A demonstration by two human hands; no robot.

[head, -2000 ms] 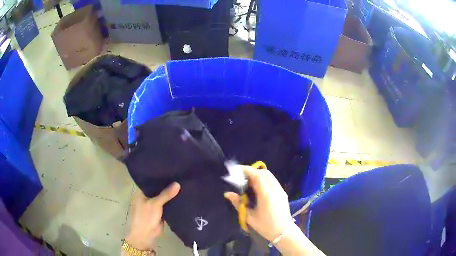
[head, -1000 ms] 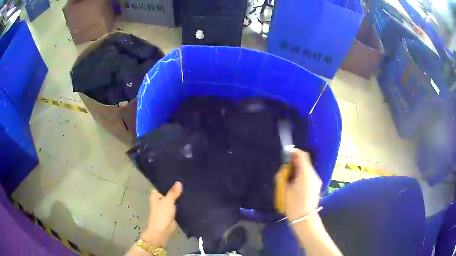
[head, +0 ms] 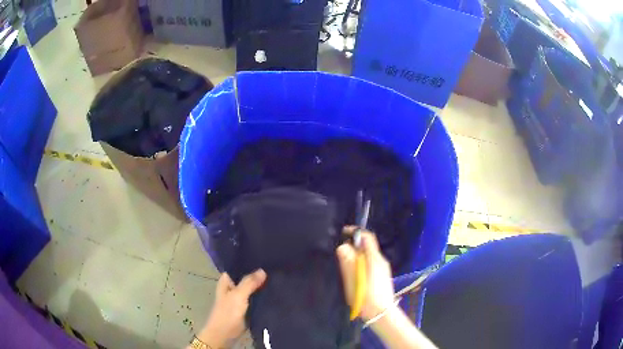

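Note:
My left hand (head: pixel 236 307) grips the left edge of a black sewn fabric piece (head: pixel 287 252), thumb on top, over the front rim of the blue main bin (head: pixel 307 102). The piece hangs down in front of me. My right hand (head: pixel 369 272) holds scissors (head: pixel 360 235) with yellow-orange handles, just right of the piece. The silver blades point up and are slightly apart, not touching the piece. A pile of black pieces (head: pixel 376 177) lies inside the bin.
A carton (head: pixel 154 170) with black pieces stands left of the bin. A second blue box (head: pixel 505 293) is at the lower right. Blue (head: pixel 410 54) and grey (head: pixel 188 24) boxes with lettering stand behind. Striped tape (head: pixel 78 159) marks the tiled floor.
The logo seen on the held piece two seconds ago no longer shows, and the piece lies differently. The right hand with the scissors swung out right, then came back closer to the piece.

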